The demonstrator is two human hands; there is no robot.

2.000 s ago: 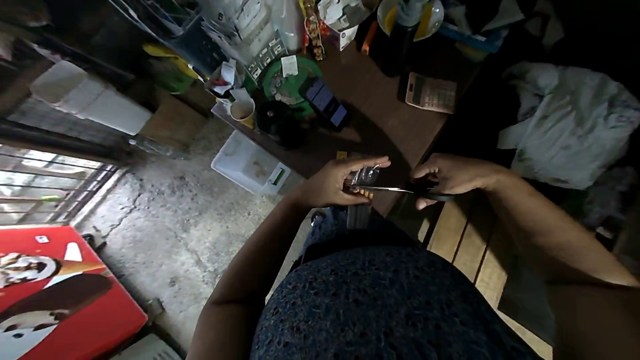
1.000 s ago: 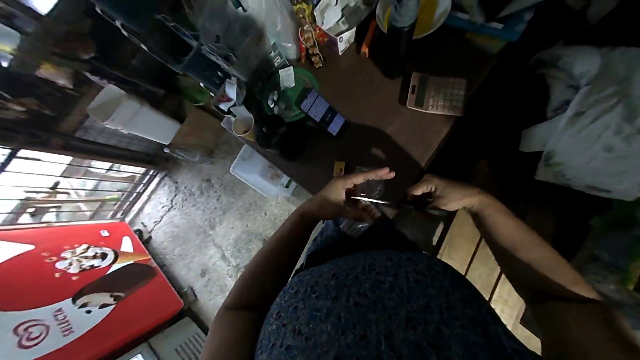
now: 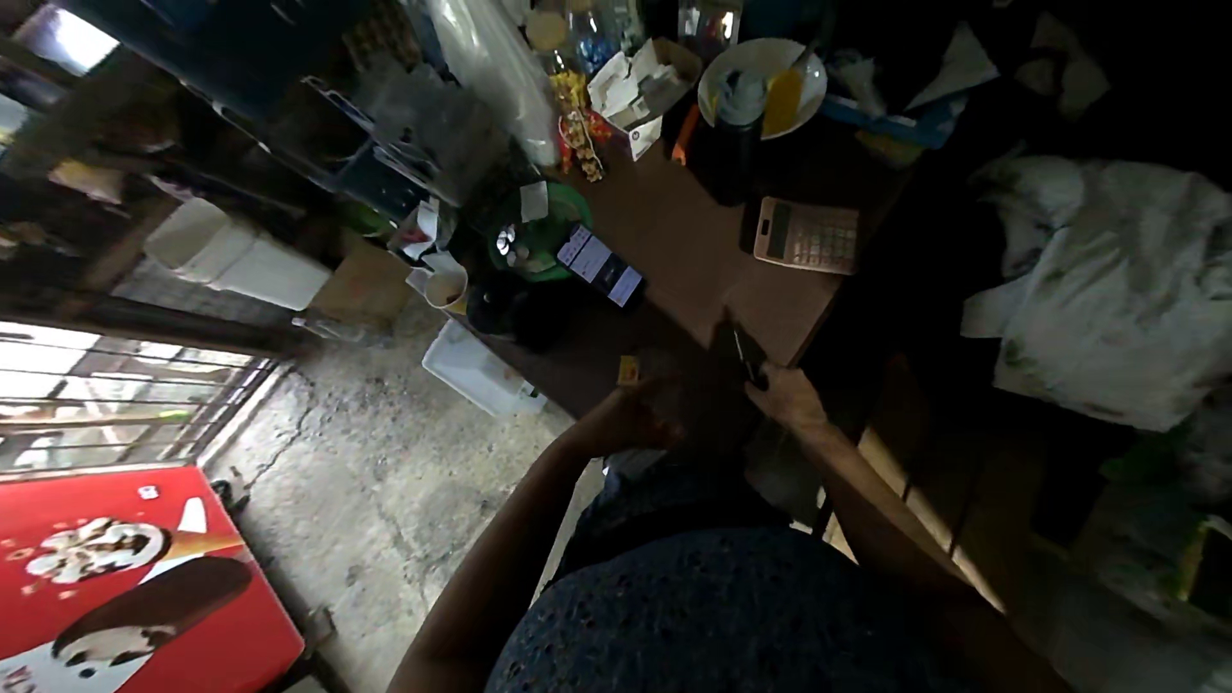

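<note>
My right hand (image 3: 791,397) is closed on the dark handle of a slim metal tool, perhaps scissors (image 3: 743,354), its blade pointing away over the table's near edge. My left hand (image 3: 630,419) is in shadow at the edge of the brown table (image 3: 674,231); whether it holds anything cannot be made out. Just beyond its fingers lies a small yellow box (image 3: 628,370). Farther off, a smartphone (image 3: 601,267) with a lit screen leans on a green dish (image 3: 568,207) holding coins. A pink calculator (image 3: 807,236) lies toward the right edge.
At the far side are a bowl (image 3: 813,82), an opened carton (image 3: 645,87) and jars. A cup (image 3: 446,287) stands at the left table edge, above a white plastic bin (image 3: 476,371) on the floor. White cloth (image 3: 1107,289) hangs at right. A red freezer lid (image 3: 144,577) is at lower left.
My hands have moved apart; the metal tool, earlier across my left hand, now points away from me in my right hand. The clear plastic seen in my left hand earlier is no longer distinct there.
</note>
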